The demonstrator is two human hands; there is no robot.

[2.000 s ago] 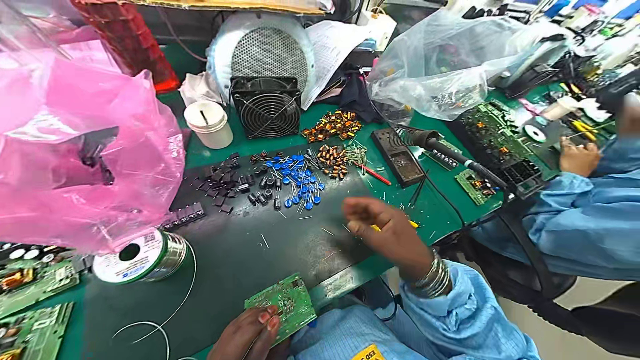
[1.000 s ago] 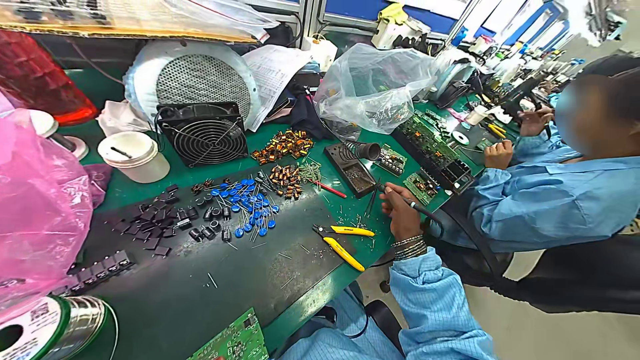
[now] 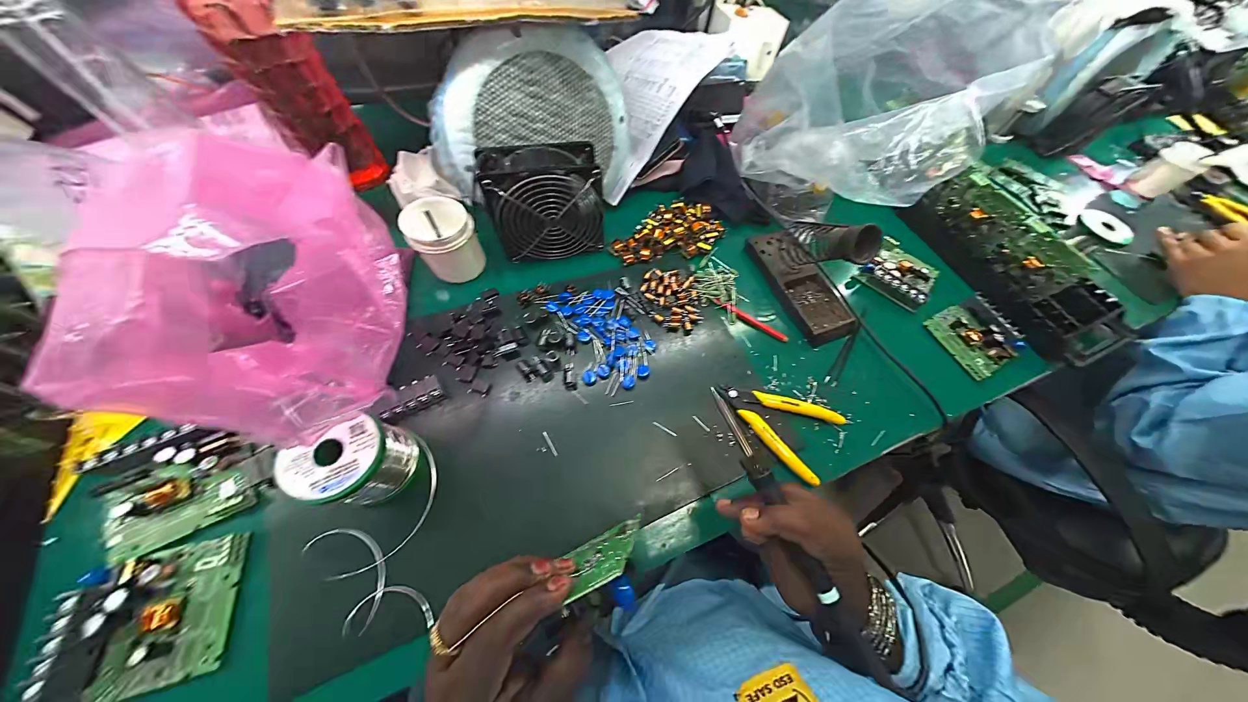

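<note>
My left hand (image 3: 517, 624) grips a green circuit board (image 3: 603, 563) at the near edge of the bench, with a blue component below it. My right hand (image 3: 804, 536) holds a soldering iron (image 3: 756, 468), its tip pointing up and left, beside yellow-handled cutters (image 3: 780, 450). The solder wire spool (image 3: 351, 458) stands on the dark mat (image 3: 487, 526) left of the board, loose wire curling from it. Blue disc components (image 3: 614, 336), black components (image 3: 468, 341) and copper-wound coils (image 3: 673, 297) lie in piles at the mat's far side.
A soldering iron stand (image 3: 804, 288) sits beyond the cutters. A black fan (image 3: 543, 202) and a white tub (image 3: 442, 239) stand behind the piles. A pink bag (image 3: 214, 292) and assembled boards (image 3: 171, 614) are at left. At right, a co-worker's sleeve (image 3: 1121, 429) shows near more boards.
My right hand, empty two seconds ago, was at the iron stand one second ago; it has since moved nearer my body with the soldering iron. The view has swung right and back.
</note>
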